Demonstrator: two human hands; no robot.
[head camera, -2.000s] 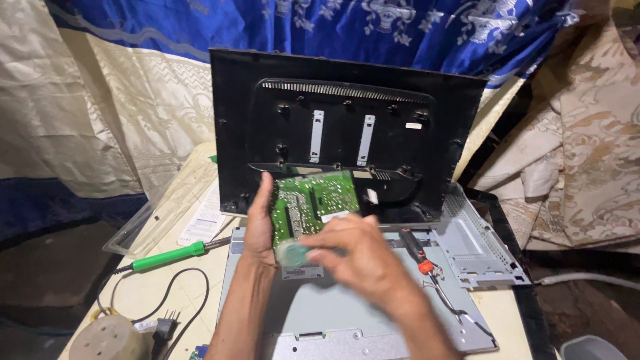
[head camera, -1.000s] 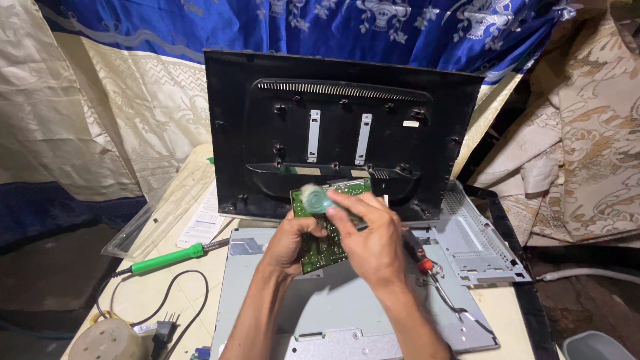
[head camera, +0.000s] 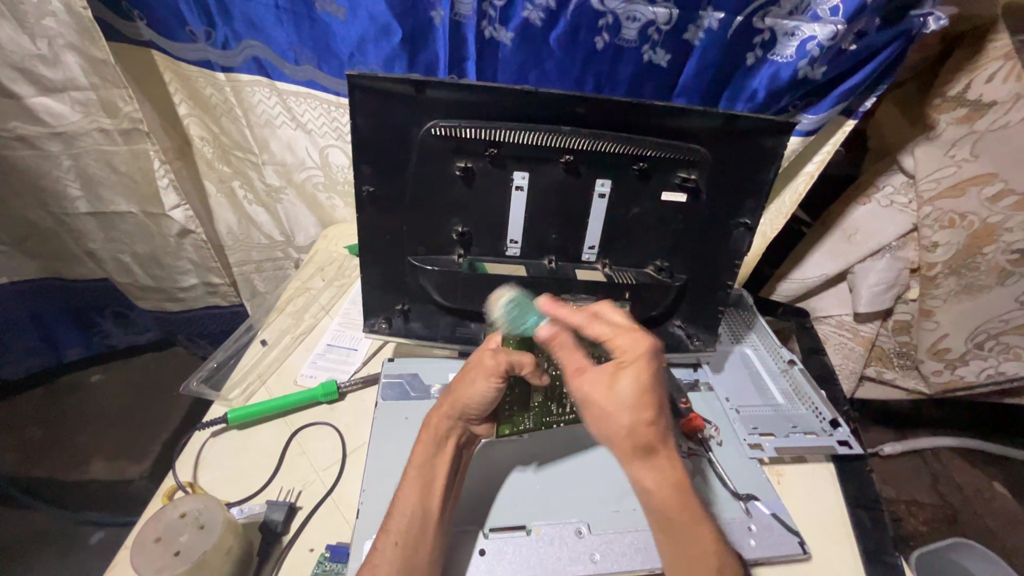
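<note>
My left hand (head camera: 492, 380) grips the left edge of a green circuit board (head camera: 532, 406), its thumb lying over the face. The board is tilted above the grey metal back of a flat display panel (head camera: 560, 488). Between thumb and fingers, my right hand (head camera: 612, 364) holds a teal brush (head camera: 520, 312) with pale bristles, blurred, at the board's upper left. My right hand hides much of the board. Behind both hands the black plastic rear cover of a monitor (head camera: 560, 216) stands upright.
A green-handled soldering iron (head camera: 284, 402) lies at left, its cord near a black plug (head camera: 278, 516) and a round socket block (head camera: 188, 536). A red-and-black-handled screwdriver (head camera: 690, 420) rests on the panel's right. Beyond it sits a perforated metal shield (head camera: 780, 392).
My right hand and the brush have moved over the board, from its lower part two seconds ago to its upper left. The board has changed its tilt in my left hand.
</note>
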